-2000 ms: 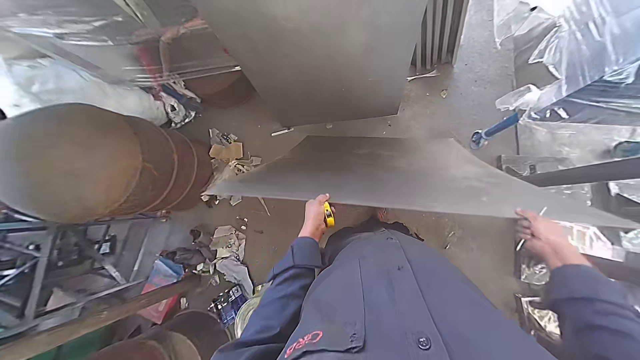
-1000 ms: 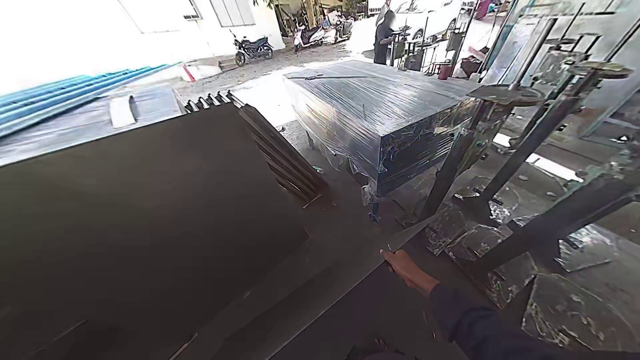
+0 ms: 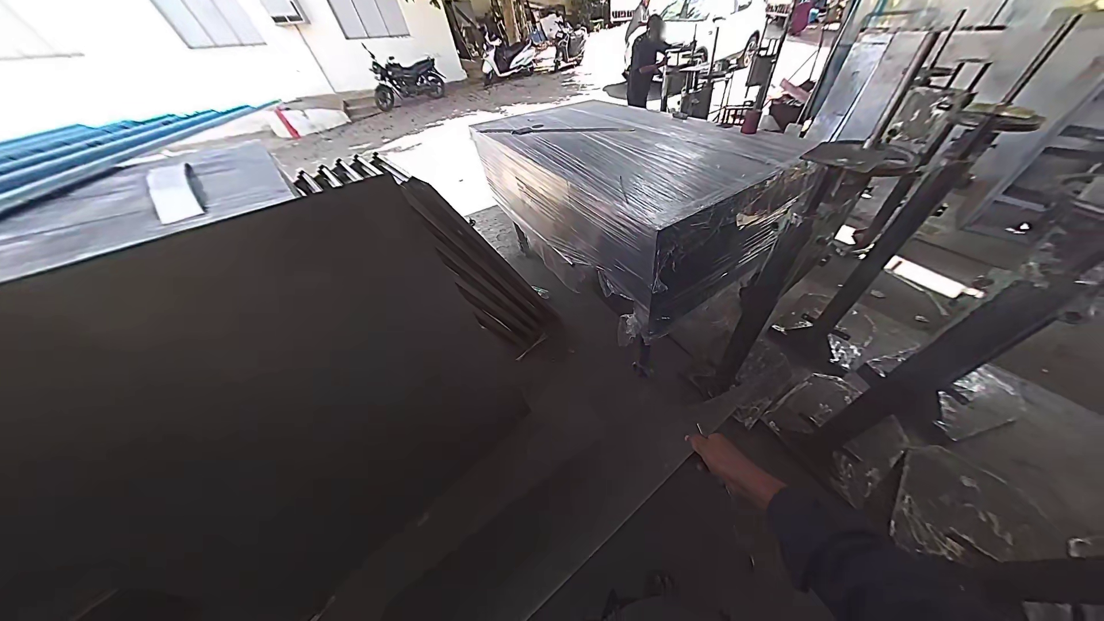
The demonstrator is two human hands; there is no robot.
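My right hand (image 3: 714, 454) grips the near edge of a flat metal sheet (image 3: 595, 483), low and right of centre, with a thin light-coloured object poking up by its fingers. The sheet's edge runs from there down to the bottom of the view. My left hand is out of view. A large dark panel (image 3: 241, 371) stands at the left, beyond the sheet, with a row of dark metal slats or profiles (image 3: 483, 267) along its right side.
Ahead stands a large box-shaped load wrapped in clear film (image 3: 604, 172). Upright metal stands with round plates (image 3: 862, 159) crowd the right, with film-wrapped bases. Blue lengths (image 3: 112, 155) lie at the upper left. A person (image 3: 645, 65) and a motorcycle (image 3: 405, 78) are farther back.
The view has swung up and round from the floor to the yard. My left hand, on the sheet's edge two seconds ago, has left the view. My right hand remains on the edge.
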